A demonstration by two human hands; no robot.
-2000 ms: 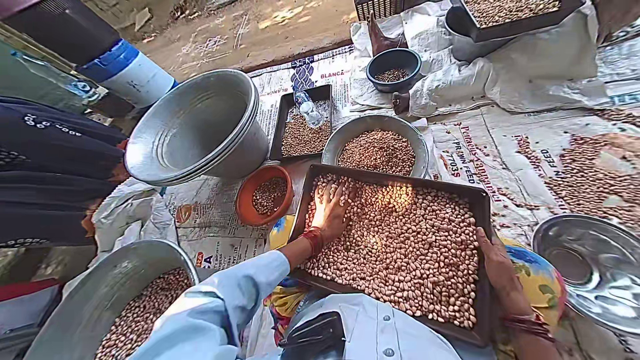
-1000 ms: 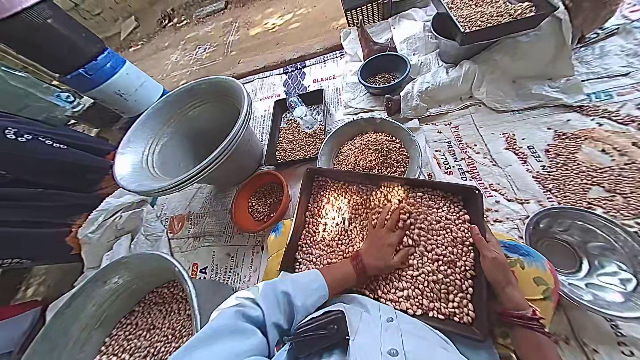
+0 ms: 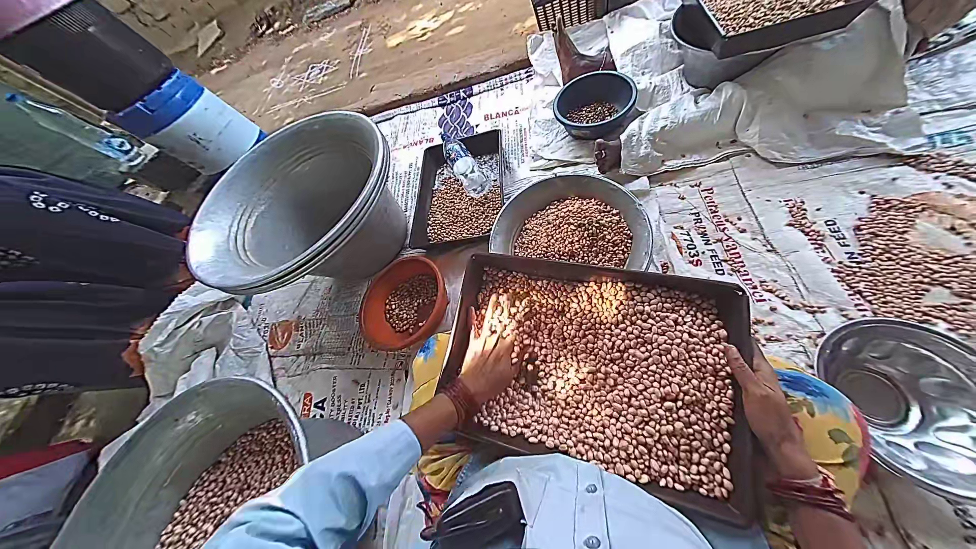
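A dark rectangular tray [image 3: 741, 305] full of pinkish-brown beans or nuts [image 3: 610, 374] rests on my lap, slightly tilted. My left hand [image 3: 492, 354] lies spread on the beans at the tray's left side. With my right hand [image 3: 762, 393] I grip the tray's right rim, my thumb over the edge. Just beyond the tray is a round metal basin [image 3: 507, 229] with more beans, and left of it an orange bowl [image 3: 374, 316] with a few. A smaller dark tray [image 3: 418, 221] behind holds beans and a clear plastic bottle [image 3: 467, 171].
Stacked metal basins [image 3: 305, 198] stand left; a large metal pot [image 3: 114, 488] with beans is lower left. A steel basin [image 3: 892, 396] lies right, near beans spread on printed sacks [image 3: 709, 221]. A blue bowl [image 3: 595, 84] is farther back. A person's dark garment [image 3: 84, 282] shows at left.
My left hand has moved from the middle of the tray to its left side over the last second. Two seconds ago it was also toward the left. My right hand stays at the right rim.
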